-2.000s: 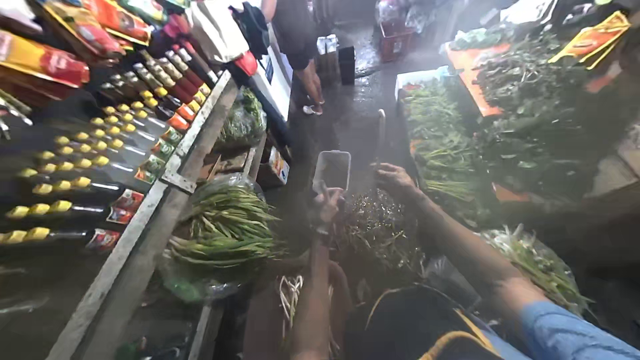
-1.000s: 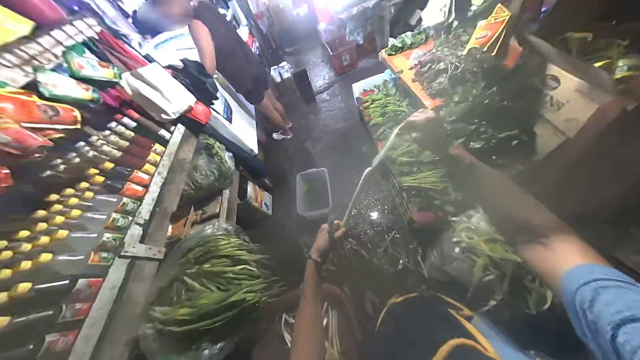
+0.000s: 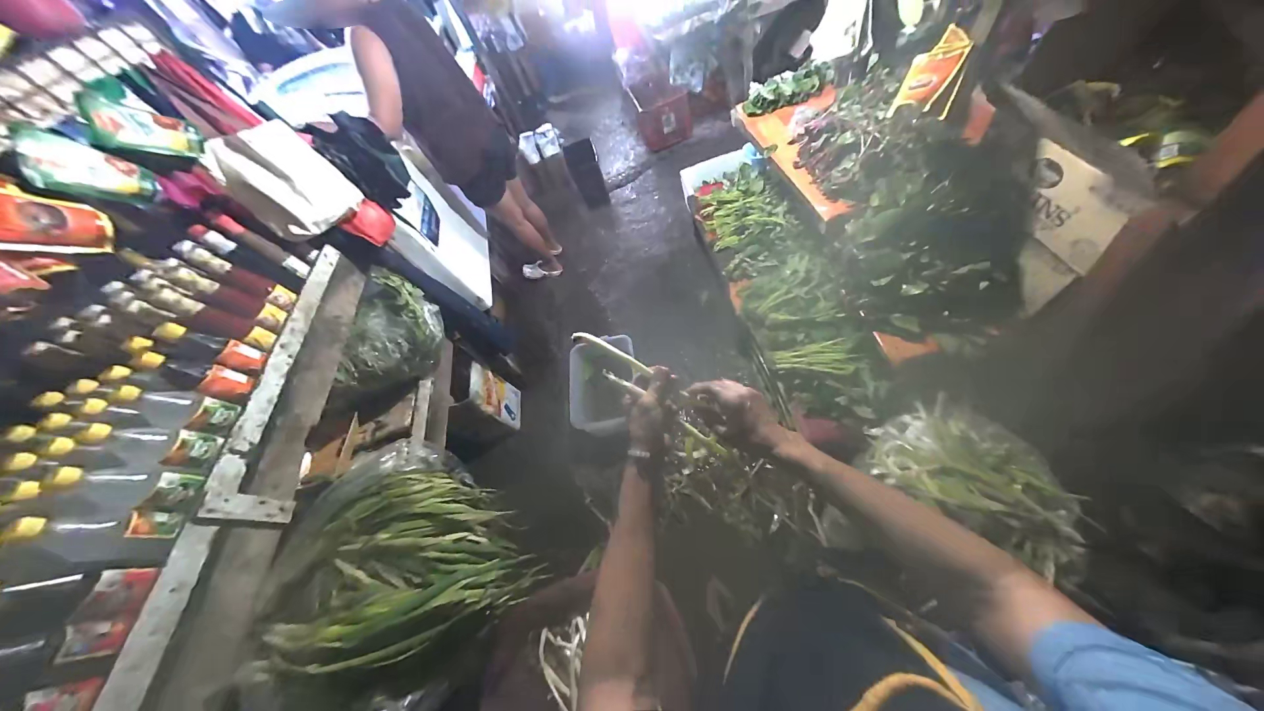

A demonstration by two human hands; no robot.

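Long pale green vegetable stalks (image 3: 614,357) stick out up and left from my left hand (image 3: 649,410), which is closed around them. My right hand (image 3: 736,413) is just to the right, its fingers bent at the lower part of the stalks; blur hides whether it grips them. Behind my left hand stands a white plastic tub (image 3: 595,395) on the floor. Below my hands lies a heap of stringy plant trimmings (image 3: 736,494). A plastic bag of long green vegetables (image 3: 405,573) is at the lower left, and another bag of pale stalks (image 3: 973,484) at the right.
Leafy greens (image 3: 908,227) and bundled stalks (image 3: 815,357) cover a low stand at right, beside a cardboard box (image 3: 1081,212). A wooden-framed shelf (image 3: 267,415) with bottles and packets runs along the left. A person (image 3: 444,99) stands in the aisle beyond, near a red crate (image 3: 664,120).
My right hand, raised far up and right with a long strand stretched between my hands one second ago, has come back down beside my left hand.
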